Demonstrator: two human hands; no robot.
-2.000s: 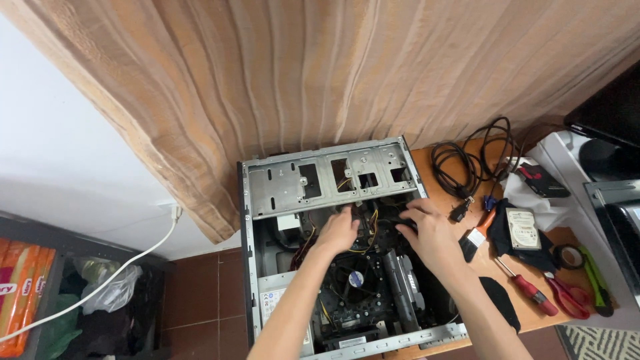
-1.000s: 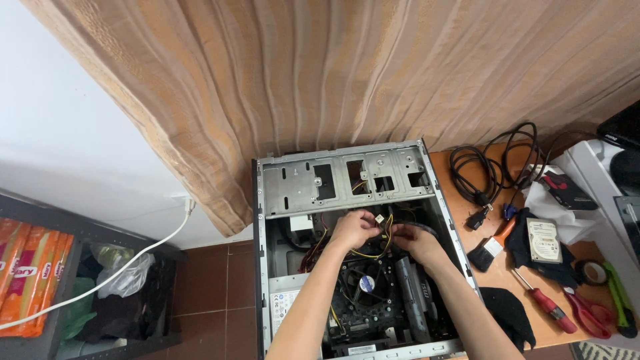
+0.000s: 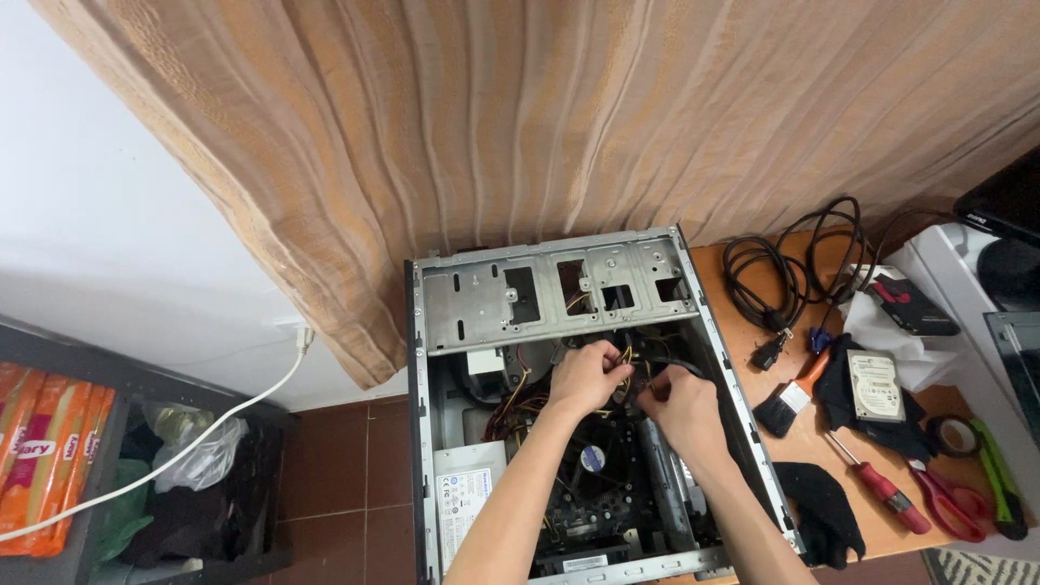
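Observation:
An open desktop computer case (image 3: 561, 325) lies with its inside facing up. Both hands reach into it, just below the metal drive bay panel (image 3: 479, 305). My left hand (image 3: 589, 375) has its fingertips at thin yellow and black wires (image 3: 628, 354); the fingers hide what they pinch, if anything. Close on its right, my right hand (image 3: 681, 400) has bent fingers near the same wires, and its grip is hidden. Below the hands are the CPU fan (image 3: 592, 459) and a long metal-sided part (image 3: 668, 487). The power supply (image 3: 471, 496) sits at the lower left, with a wire bundle (image 3: 528, 406) above it.
The wooden table (image 3: 731, 341) holds coiled black cables (image 3: 764, 280), a paintbrush (image 3: 792, 398), a hard drive (image 3: 875, 386) on black cloth, a red screwdriver (image 3: 890, 491), red-handled scissors (image 3: 951, 504), black tape (image 3: 953, 435) and a green cutter (image 3: 998, 479). A curtain (image 3: 569, 122) hangs behind the case.
Two seconds ago the hands were farther apart; they came together at the yellow wires. A pale connector seen by the left fingers one second ago is no longer plainly visible.

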